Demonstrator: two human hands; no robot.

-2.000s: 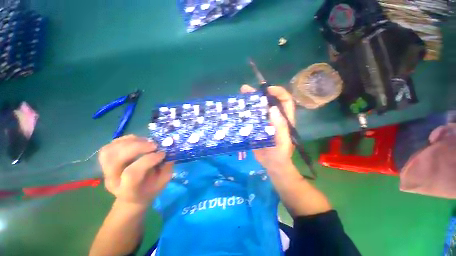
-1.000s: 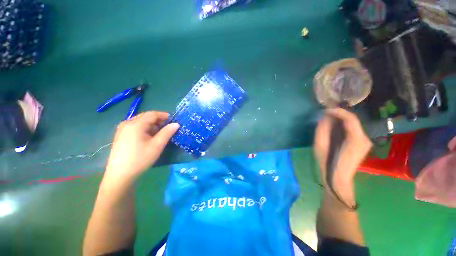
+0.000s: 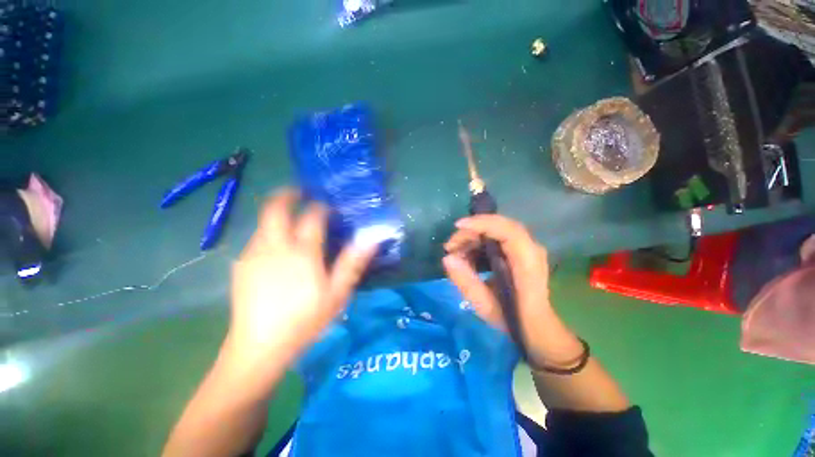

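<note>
The blue circuit board [image 3: 344,156] lies on the green mat in front of me, solder side up and blurred. My left hand [image 3: 290,259] is at its lower left edge, thumb over the lower end and fingers along the left side; it is blurred. My right hand [image 3: 509,277] holds the soldering iron [image 3: 483,202] by its black handle, tip pointing up and away, to the right of the board and not touching it.
Blue side cutters [image 3: 219,192] lie open at left, a thin solder wire [image 3: 152,286] below them. A crusty tan pot [image 3: 608,145] and a black block [image 3: 715,125] stand at right. Boards [image 3: 25,62] are at upper left. A red stool [image 3: 670,278] is at lower right.
The board has turned more upright in the view. My left hand has moved right along with it. My right hand has come from beside the pot back toward the board with the iron.
</note>
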